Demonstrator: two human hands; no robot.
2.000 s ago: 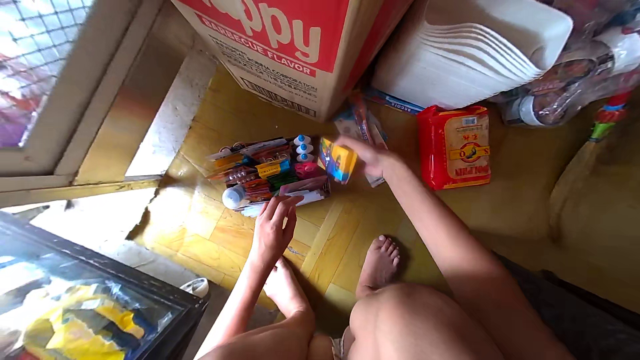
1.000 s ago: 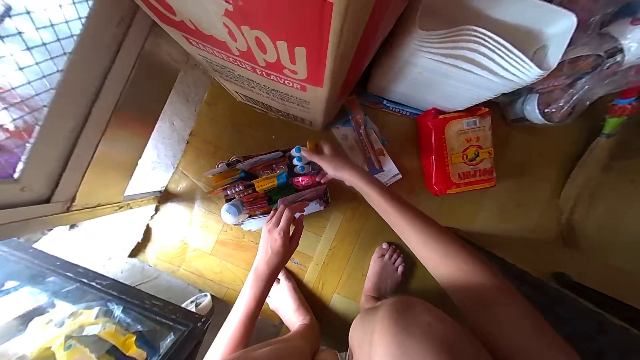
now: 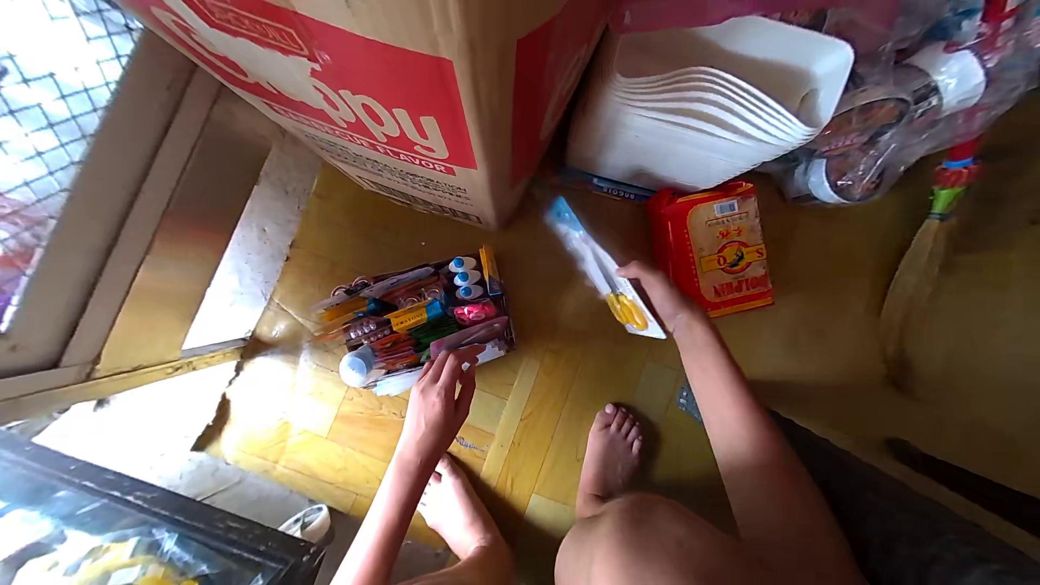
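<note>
A box packed with small supplies (image 3: 422,321) stands on the wooden floor, left of the middle. In it are a crayon box (image 3: 416,315), several white bottles with blue tops (image 3: 465,279) and a pink item (image 3: 474,312). My left hand (image 3: 443,390) is at the box's near right edge, its fingers bent; whether they grip anything there cannot be told. My right hand (image 3: 662,301) holds a flat clear-and-white pack with yellow-handled scissors (image 3: 624,313), tilted over the floor between the box and a red packet (image 3: 715,248).
A large cardboard carton (image 3: 487,97) rises behind the supplies. Nested white trays (image 3: 691,122), plastic-wrapped jars (image 3: 861,146) and a broom (image 3: 918,276) are at the right. A dark-framed glass case (image 3: 146,504) occupies the lower left.
The yellow-and-blue pack that my right hand held two seconds ago is out of it, and that hand has moved right and now holds the scissors pack, lifted off the floor. My left hand remains by the box.
</note>
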